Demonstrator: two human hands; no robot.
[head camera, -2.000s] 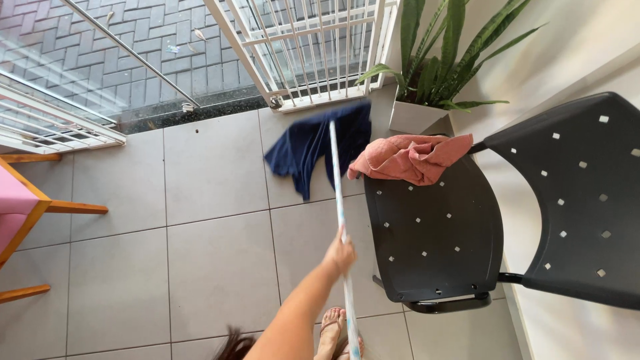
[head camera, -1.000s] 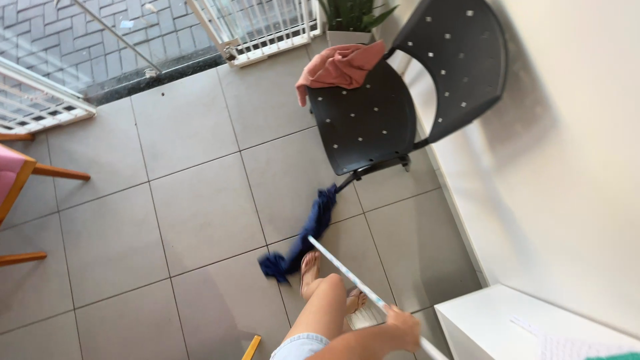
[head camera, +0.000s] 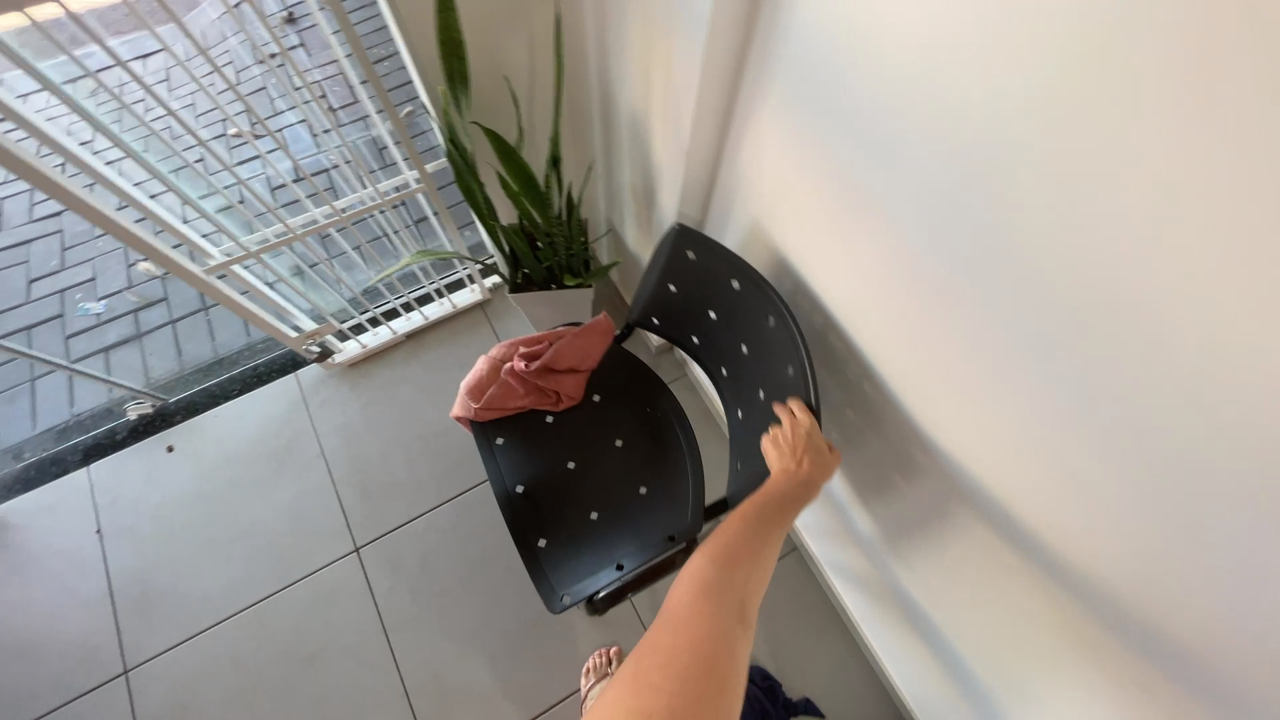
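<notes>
My left hand (head camera: 798, 440) grips the outer edge of the backrest of a black plastic chair (head camera: 640, 495), with its fingers over the front face. My right hand is out of view. A crumpled salmon-pink cloth (head camera: 535, 370) hangs over the far left corner of the chair seat. Part of a navy blue cloth (head camera: 775, 697) lies on the floor at the bottom edge, right of my forearm. The mop handle does not show.
A snake plant in a white pot (head camera: 552, 306) stands in the corner behind the chair. A white barred gate (head camera: 310, 225) is at the upper left, above a dark stone sill (head camera: 150, 435). The white wall (head camera: 1050, 330) runs along the right. My sandalled foot (head camera: 600, 668) is near the chair.
My left hand has left the mop handle and taken hold of the chair's backrest. The blue cloth, earlier spread near the gate, now shows only beside my arm. The view has shifted.
</notes>
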